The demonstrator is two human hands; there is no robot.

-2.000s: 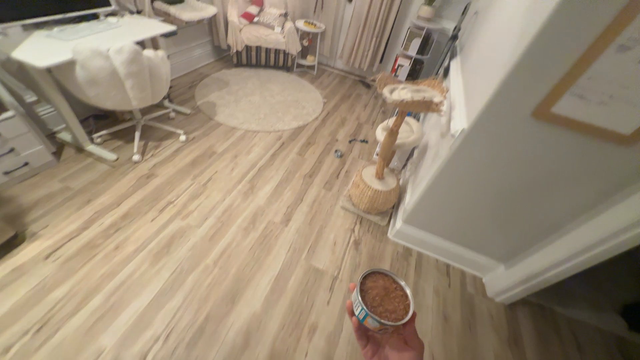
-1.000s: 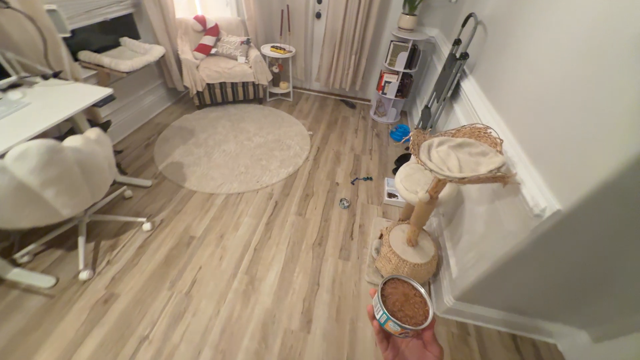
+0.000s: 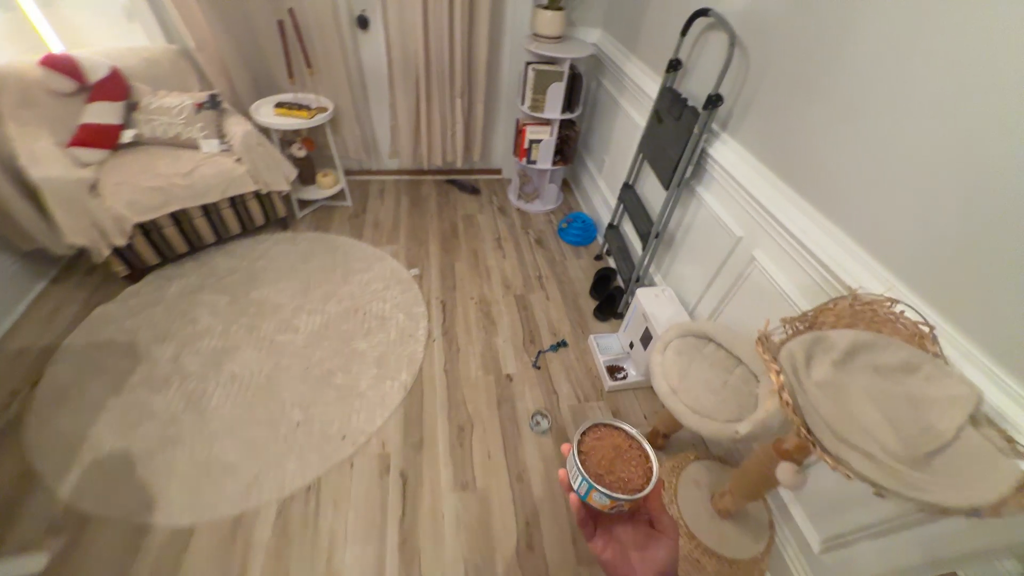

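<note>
An opened can of brown pet food [image 3: 614, 460] is held upright from below by a hand [image 3: 632, 536] that comes in from the bottom edge, right of centre. It looks like my right hand, with fingers along the can's left side and the thumb side partly hidden. My left hand is out of the frame. Beyond the can, a small round metal dish or can [image 3: 540, 422] lies on the wood floor. A white pet feeder [image 3: 646, 332] with brown kibble in its tray stands by the wall.
A cat tree [image 3: 708, 380] with cushioned perches rises at the right. Past it are black shoes [image 3: 606, 294], a folded step ladder [image 3: 670, 144] and a blue toy [image 3: 577, 229]. A rope toy [image 3: 550, 352] lies on the floor. A round rug [image 3: 232, 376] covers the left.
The view has moved forward into the room; the cat tree, ladder and feeder are nearer. The desk and chair at the left have gone out of view. The can stays in the hand.
</note>
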